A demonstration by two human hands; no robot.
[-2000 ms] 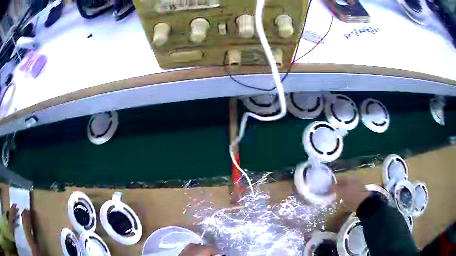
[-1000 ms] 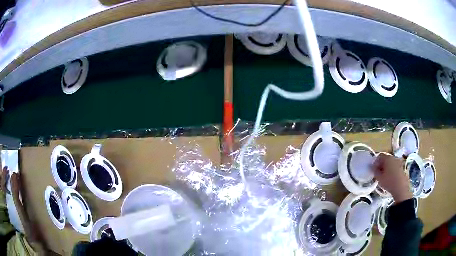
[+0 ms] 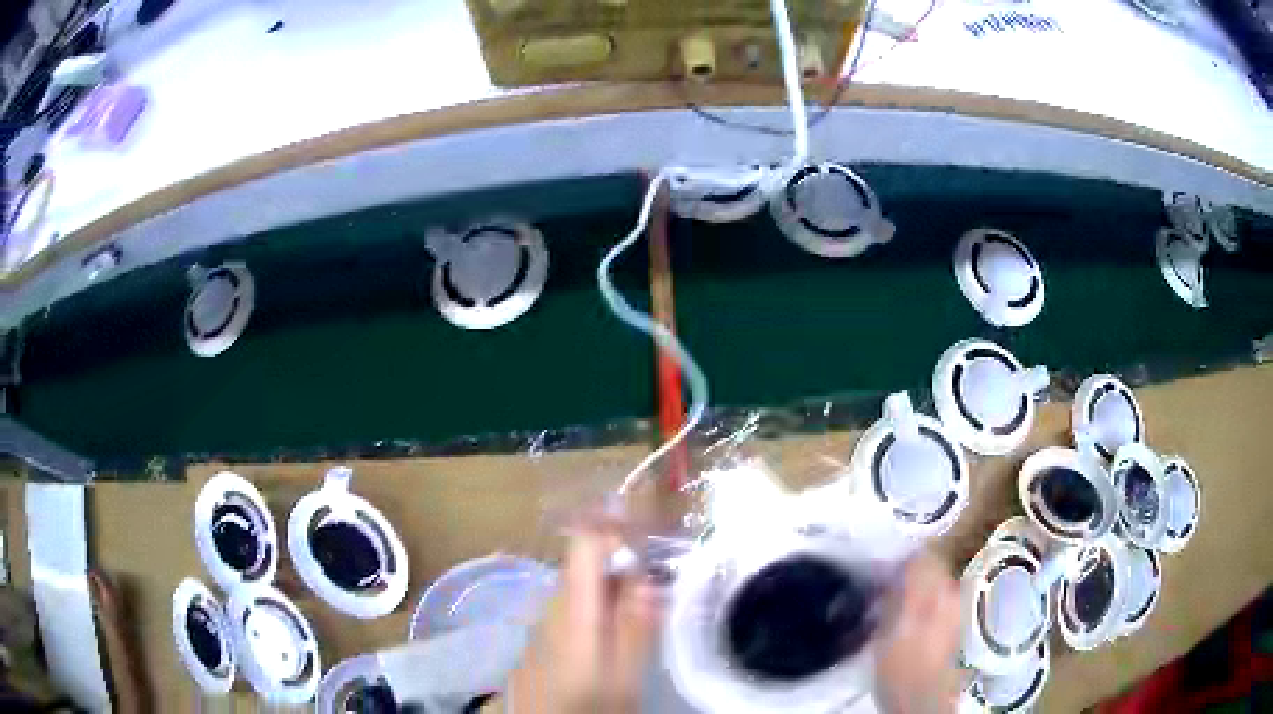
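Note:
A round white fixture with a glossy black centre (image 3: 796,614) is held black side up at the bottom middle, blurred. My right hand (image 3: 919,635) grips its right edge. My left hand (image 3: 598,614), also blurred, is at its left with the fingertips together. A white cable (image 3: 677,349) hangs from above and runs down to my left fingertips, where its end is hidden. Shiny clear film (image 3: 747,502) lies behind the fixture. A round white tub (image 3: 482,593) is left of my left hand, with a long pale strip (image 3: 468,667) over it.
Clusters of fixtures lie on the brown board at left (image 3: 345,547) and right (image 3: 1005,607). More sit spaced on the green belt (image 3: 489,272). A brown and red divider (image 3: 666,328) crosses the belt. An olive-yellow box (image 3: 600,42) stands beyond. Part of another person shows at the far left.
My right hand has moved left from the right-hand cluster and now holds a black-centred fixture. My left hand has come into view at the cable's lower end. Fixtures on the belt have shifted.

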